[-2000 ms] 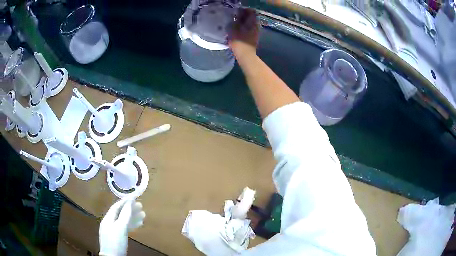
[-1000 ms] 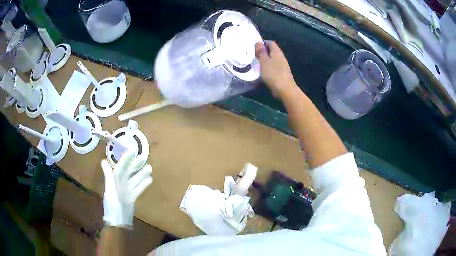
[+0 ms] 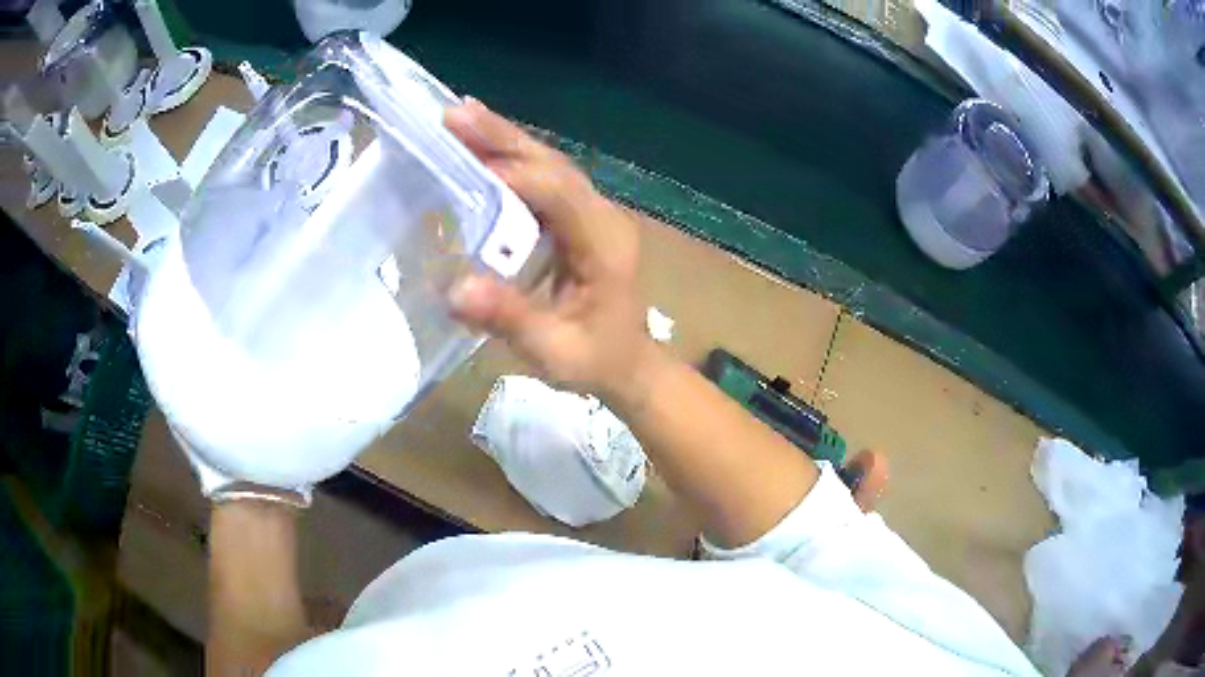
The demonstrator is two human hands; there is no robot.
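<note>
A large clear tank with a milky white rounded end is held tilted above the bench at the left, its white end toward the lower left. My bare right hand grips the clear end at its rim, thumb and fingers on either side. My gloved left hand is under the white end and mostly hidden behind it; only the glove's cuff and edge show. White disc-and-stem inserts stand on the bench at the upper left, some hidden by the tank.
A crumpled white rag lies on the brown bench beside a dark green motor with a reddish-brown wheel. Another tank sits on the green conveyor. White crumpled material lies at right, a person's hand partly visible below it.
The tank has moved from the conveyor side down and left, its white end now toward me. My left hand has left the front insert and gone under the tank.
</note>
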